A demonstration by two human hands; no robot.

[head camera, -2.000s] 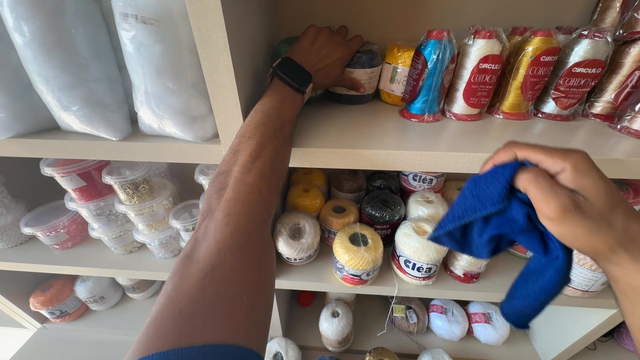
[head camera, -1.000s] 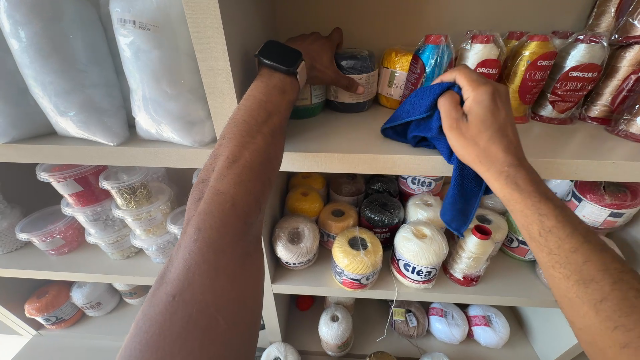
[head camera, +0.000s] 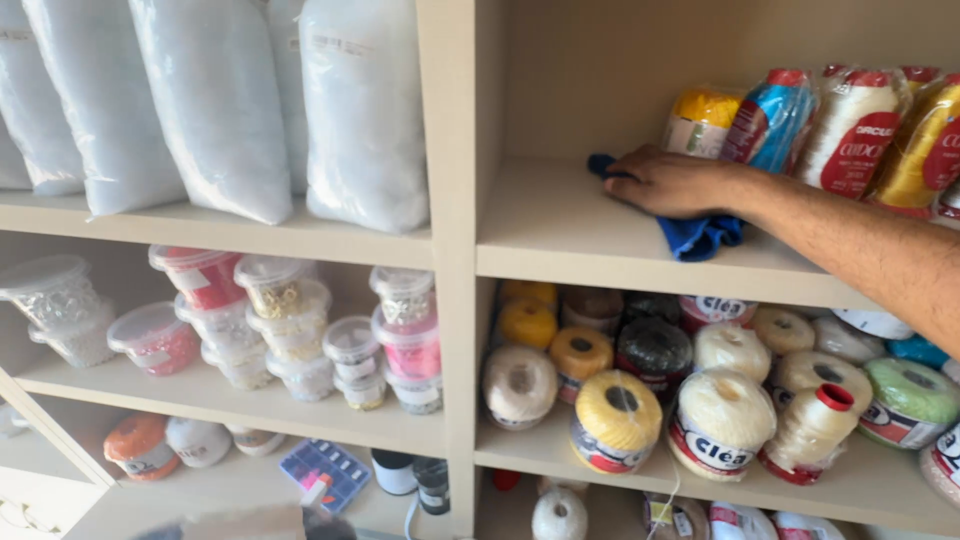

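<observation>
My right hand [head camera: 667,184] presses a blue cloth [head camera: 701,236] flat on the upper right shelf board [head camera: 540,217], the cloth bunched under the palm and fingers. Just behind the hand stands a yellow yarn ball with a paper label [head camera: 701,120]. Beside it are a blue thread cone in clear wrap [head camera: 772,124] and a white thread cone [head camera: 851,135]. At the lower left edge is a blurred beige and dark object [head camera: 247,523], too unclear to name. My left hand cannot be made out.
An upright divider [head camera: 451,225] separates the shelves. Bags of white stuffing [head camera: 364,112] fill the upper left. Below are stacked clear-lidded tubs [head camera: 281,322], a blue compartment box [head camera: 326,474] and several yarn balls, including a pale yellow one [head camera: 616,424].
My left hand has left the upper shelf, and the dark and green yarn balls beside it are gone from there. My right hand has brought the cloth down onto the board. The view has shifted left.
</observation>
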